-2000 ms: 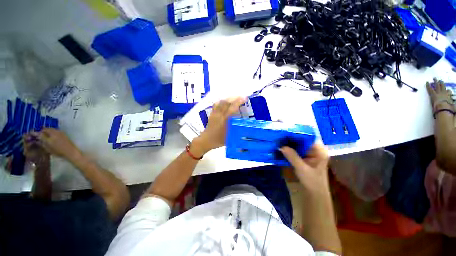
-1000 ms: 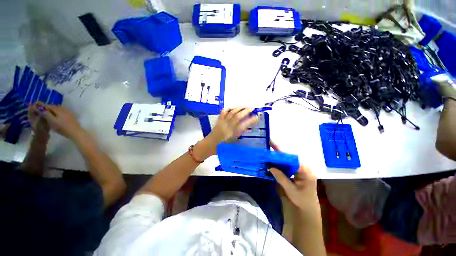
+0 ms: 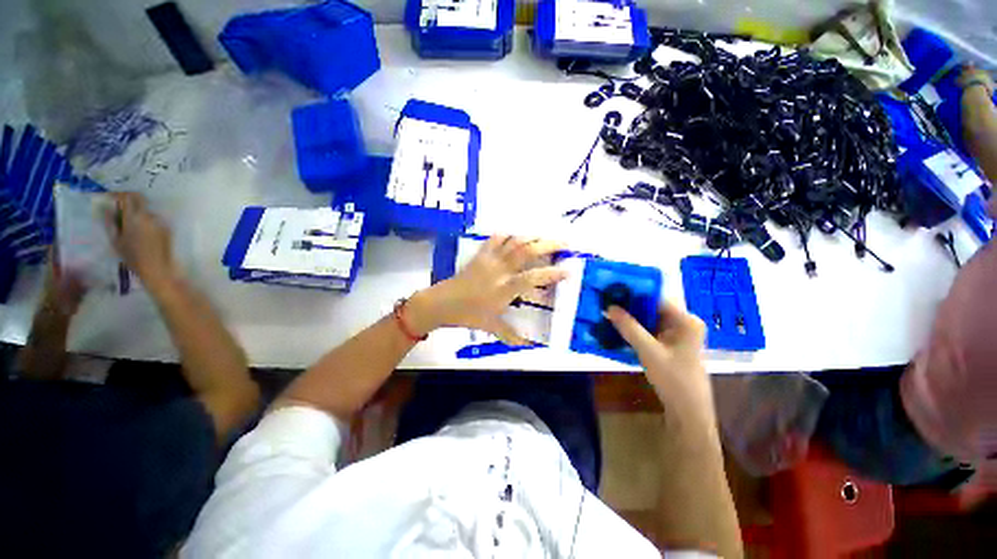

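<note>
A blue insert tray (image 3: 590, 317) with a black coiled cable (image 3: 616, 297) in it is in my right hand (image 3: 669, 336), thumb on the cable. The tray's left end meets a white-and-blue printed sleeve (image 3: 534, 314) lying on the table. My left hand (image 3: 501, 286) lies over the sleeve with fingers spread and covers much of it; whether the tray's end is inside the sleeve cannot be told. Another blue tray (image 3: 724, 293) with two cable plugs showing lies just right of my right hand.
A large black cable pile (image 3: 754, 142) is at upper right. Printed sleeves or boxes lie in stacks at left (image 3: 301, 246) and centre (image 3: 433, 175). Plain blue trays (image 3: 328, 142) are beyond. Two finished stacks (image 3: 461, 27) stand at the back. Neighbours' hands (image 3: 148, 240) are at both sides.
My right hand has turned the held tray from edge-on to flat, open side up, against the sleeve. My left hand has spread over the sleeve. The left neighbour now holds a whitish piece.
</note>
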